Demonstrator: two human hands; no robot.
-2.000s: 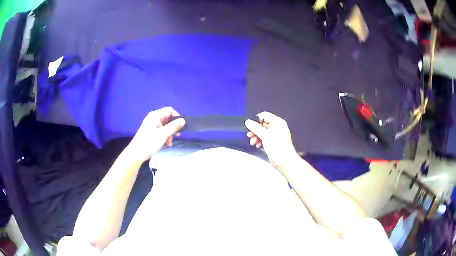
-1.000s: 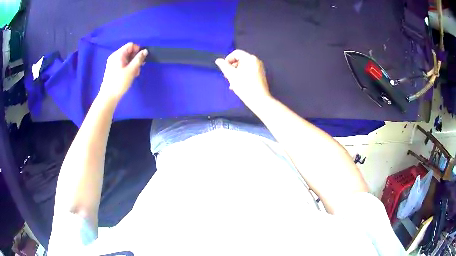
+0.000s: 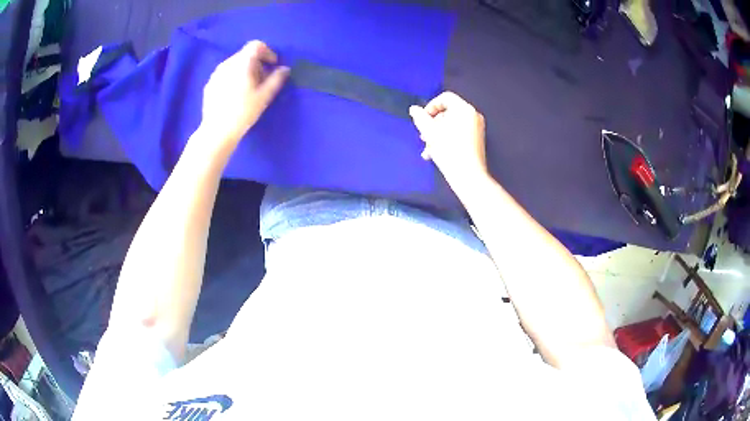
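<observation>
A dark strip (image 3: 349,85) lies or hovers slantwise over the bright blue fabric panel (image 3: 329,148), its right end lower than its left. My left hand (image 3: 243,89) pinches its left end. My right hand (image 3: 451,131) pinches its right end near the panel's right edge. Whether the strip touches the cloth I cannot tell. The panel is flat in the middle and bunched at the left, where a small white paper label (image 3: 89,65) sits on it.
An iron (image 3: 640,182) with a red patch rests on the dark padded table (image 3: 534,123) at right, its cord (image 3: 717,202) running off right. A tan piece (image 3: 639,20) lies at the far right. A red crate (image 3: 645,336) stands on the floor at lower right.
Both hands have carried the strip from the table's near edge farther out over the blue panel. The strip has gone from nearly level to slanting down to the right. The camera view has shifted.
</observation>
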